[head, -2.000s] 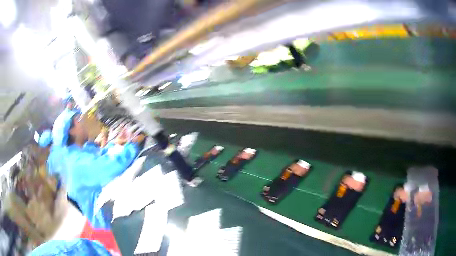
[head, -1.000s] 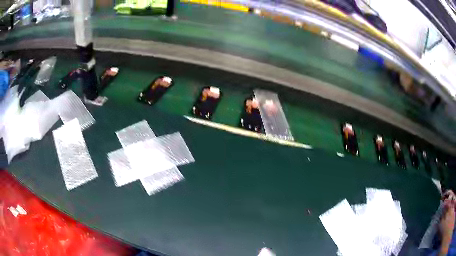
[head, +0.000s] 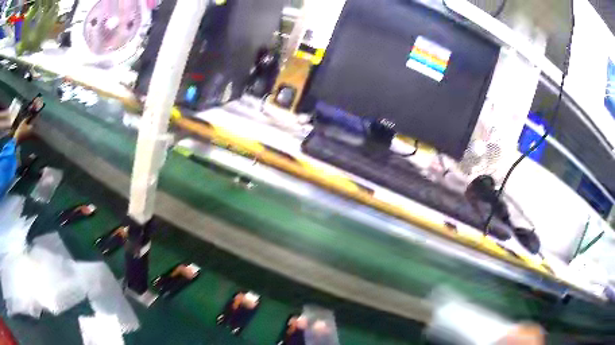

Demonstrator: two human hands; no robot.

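Black display modules [head: 239, 311] with copper-pink ends lie spaced in a row on the green bench surface at the lower left. A bubble bag [head: 319, 328] lies over or against the nearest one. At the bottom right, blurred fingertips [head: 527, 334], seemingly of my right hand, hold a pale bubble bag [head: 465, 323] that extends to their left. The rest of that hand is cut off by the lower edge. My left hand is out of the picture.
White bags [head: 44, 273] lie piled at the lower left. A white post [head: 150, 162] stands before the yellow-edged shelf. The shelf holds a monitor [head: 404, 74], keyboard [head: 384, 168], cabled black device [head: 482, 192] and pink fan [head: 111, 25]. A person's blue sleeve [head: 7, 165] shows far left.
The view has turned up towards the shelf, bringing the monitor, keyboard and fan in. The module row now sits lower. Blurred fingertips with a bag have come in at bottom right.
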